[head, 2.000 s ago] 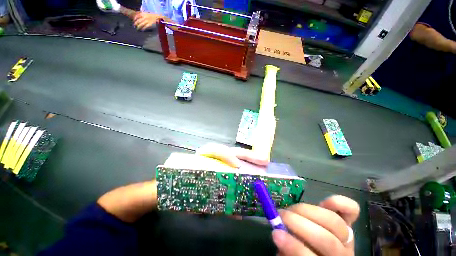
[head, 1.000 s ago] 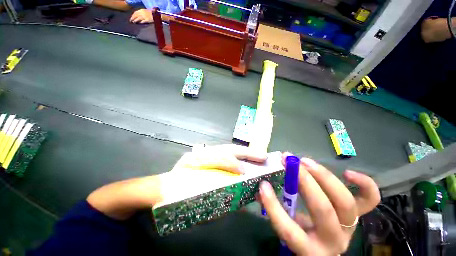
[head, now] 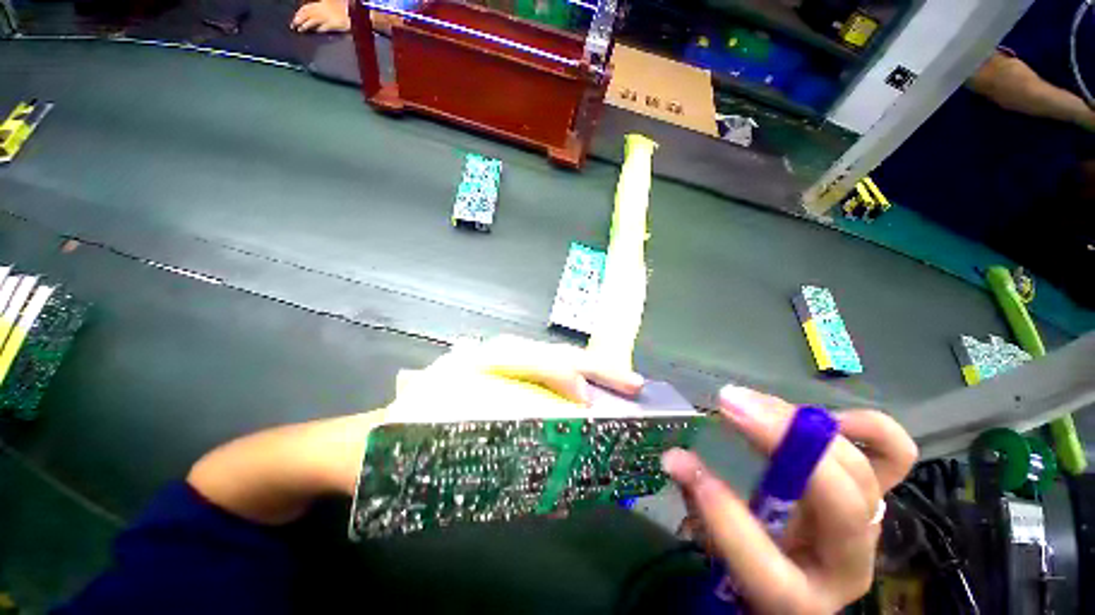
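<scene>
A green circuit board (head: pixel 516 475) is held on its long edge at the front centre, its face with silver solder joints turned towards me. My left hand (head: pixel 504 372) grips it from behind and above; some fingers are hidden behind the board. My right hand (head: pixel 793 505) holds a purple marker pen (head: pixel 799 457) between its fingers, the purple end pointing up. The thumb and index finger of my right hand are apart at the board's right end; whether they touch it I cannot tell.
A yellow-green bar (head: pixel 627 252) lies across the dark green belt (head: pixel 276 180). Boards lie at its left (head: pixel 579 288), further back (head: pixel 477 192) and right (head: pixel 829 330). Boards stand in a row (head: pixel 36 342) at left. A red-brown rack (head: pixel 480 96) stands opposite. A grey post (head: pixel 937 96) rises at right.
The purple pen has left the board's face and now tilts up in my right hand. The board turned away at an angle, then back nearly level. Belt boards have shifted slightly in view.
</scene>
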